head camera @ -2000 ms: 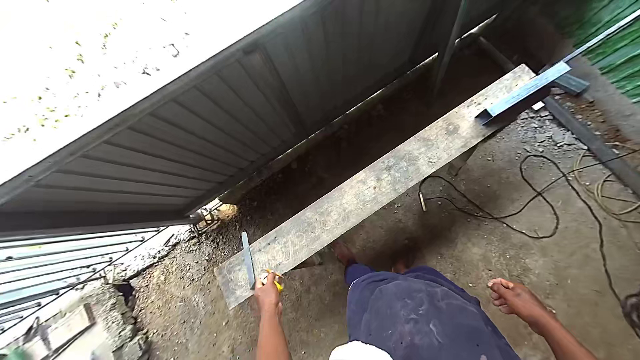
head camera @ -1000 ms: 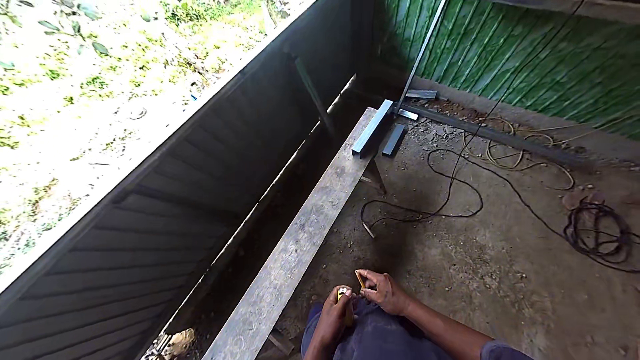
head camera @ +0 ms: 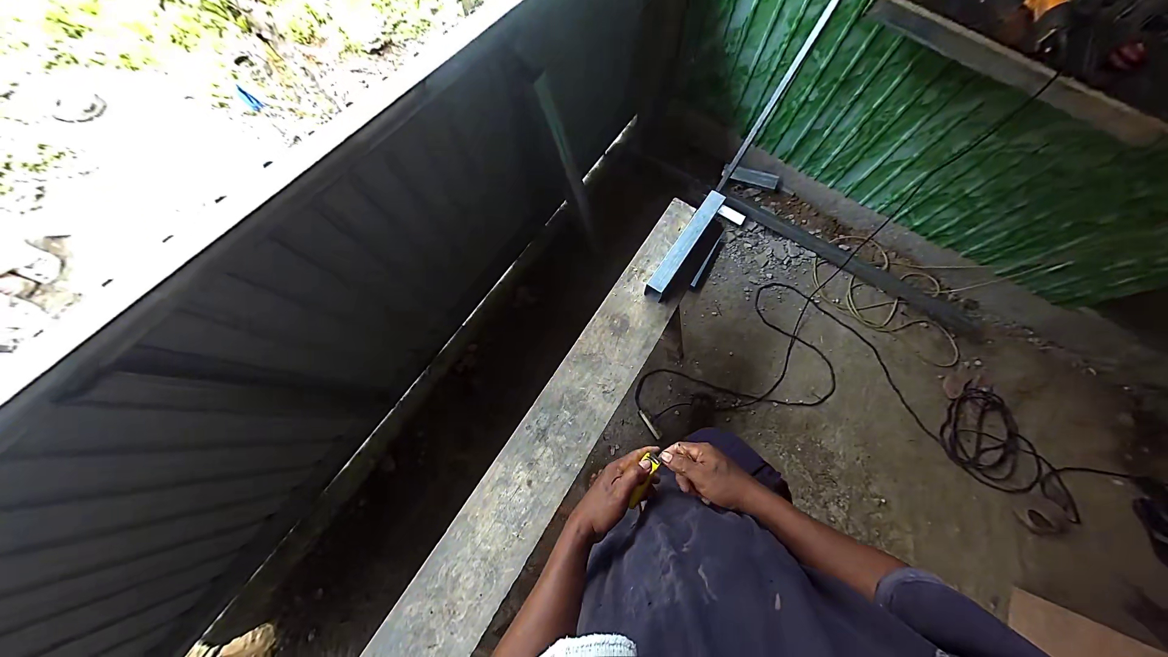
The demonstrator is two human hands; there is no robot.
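My left hand is closed around a yellow tape measure in front of my body. The fingertips of my right hand meet the top end of the tape measure; whether they pinch its blade tip cannot be told. Both hands are just right of a long wooden plank, a bench top that runs away from me. At the plank's far end lies a metal channel, its end jutting over the surface.
A dark metal panel wall runs along the left. A black cable loops over the floor at right, ending in a coil. Metal offcuts, a long metal bar and a yellowish rope lie near the green wall.
My left hand has left the plank's near end and come to my body with the tape measure. My right hand has come in to meet it. The view has swung far to the right.
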